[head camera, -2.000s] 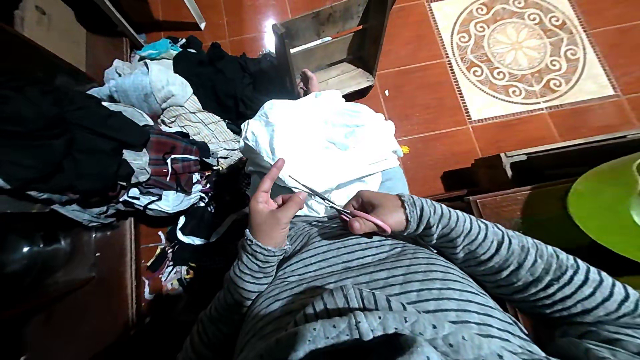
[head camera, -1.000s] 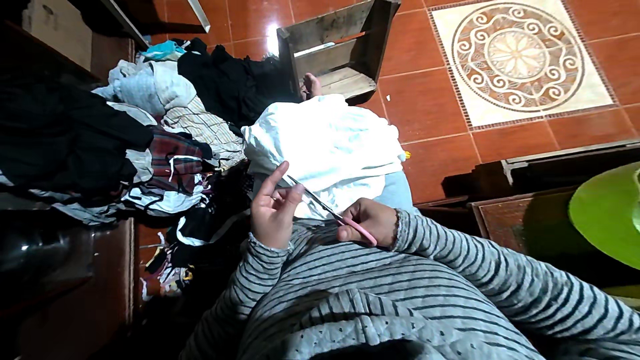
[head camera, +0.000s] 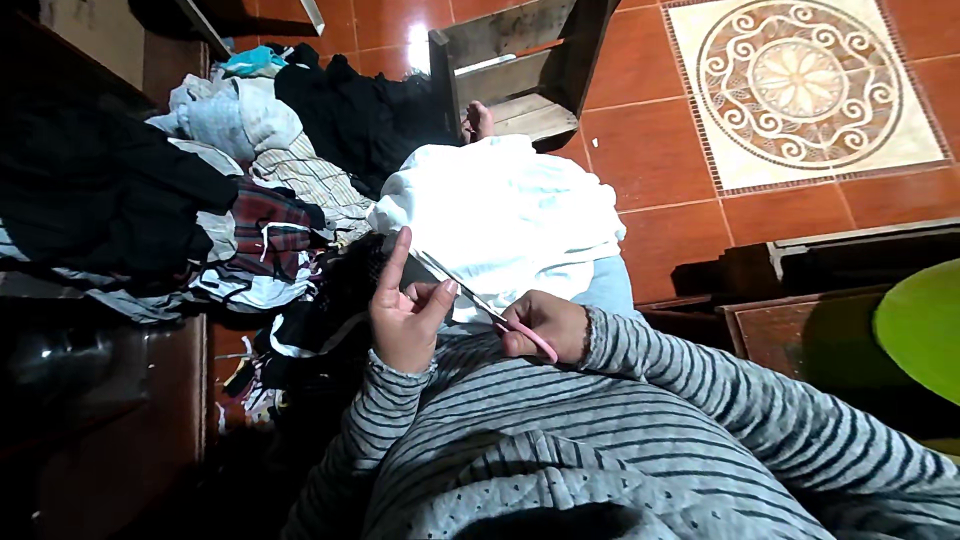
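Pink-handled scissors (head camera: 491, 311) are gripped by their handles in my right hand (head camera: 551, 326), the blades pointing up and left toward my other hand. My left hand (head camera: 409, 307) is raised beside the blade tips, its index finger extended and its thumb close to the blades. Whether anything thin lies between its thumb and the curled fingers cannot be told. White cloth (head camera: 502, 217) is bunched over my lap, just beyond both hands, and looks overexposed.
A heap of dark, plaid and striped clothes (head camera: 112, 187) lies at the left, with fabric scraps (head camera: 259, 386) below it. A wooden crate (head camera: 517, 67) stands on the tiled floor beside a bare foot (head camera: 478, 122). A green round object (head camera: 926, 330) is at the right edge.
The scissors have tilted a little between the frames, and my right hand's hold on the handles looks slightly turned. The white cloth stays over my lap.
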